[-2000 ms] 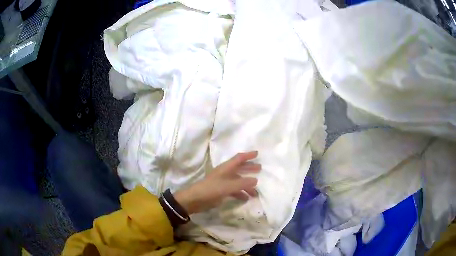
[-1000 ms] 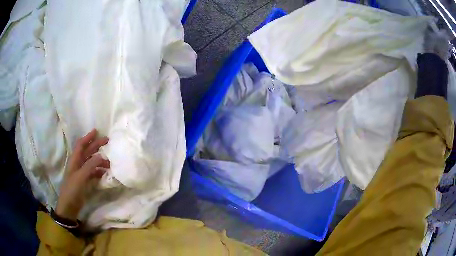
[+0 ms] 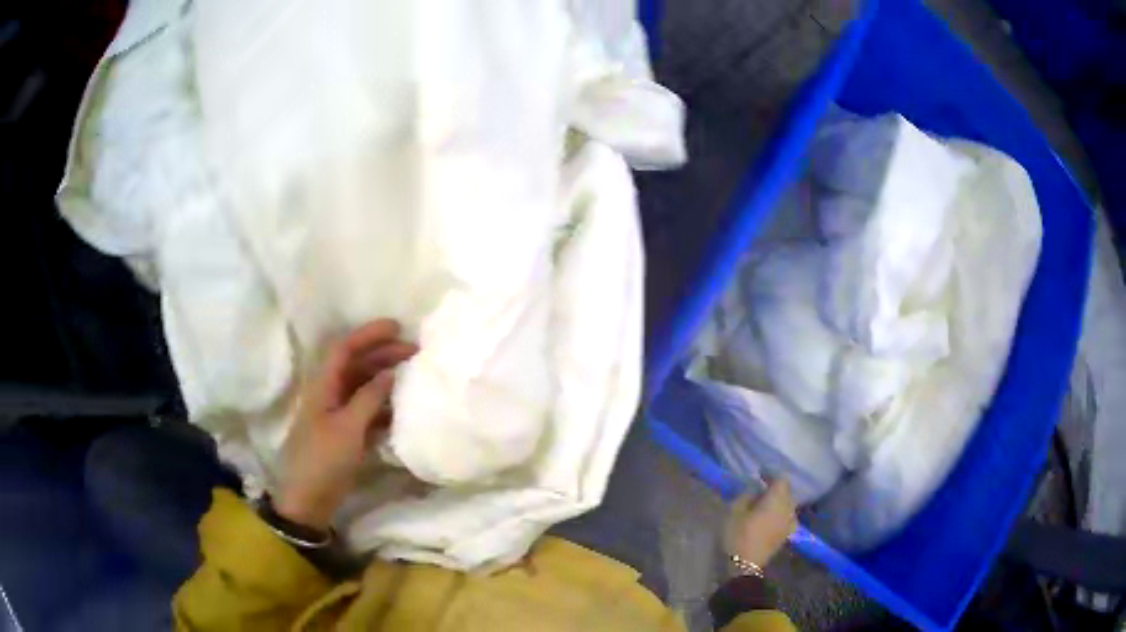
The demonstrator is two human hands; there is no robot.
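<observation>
A large white garment lies over my lap in loose folds. My left hand is at its near part, fingers curled against a puffed bunch of cloth; the fingertips are partly hidden and blurred. My right hand is at the near rim of a blue plastic bin, fingers closed over the edge. White pieces lie heaped inside the bin. A small cloth edge in the bin is close to my right fingertips. No tool shows in either hand.
The bin stands on the grey floor to the right of my lap. Another bit of blue shows behind the garment at the top. Dark shapes fill the left side. A pale curved thing is beyond the bin's right side.
My right hand has let go of the white cloth it held at the far right and come down to the bin's near rim; that cloth is now in the bin. My left hand stays on the garment.
</observation>
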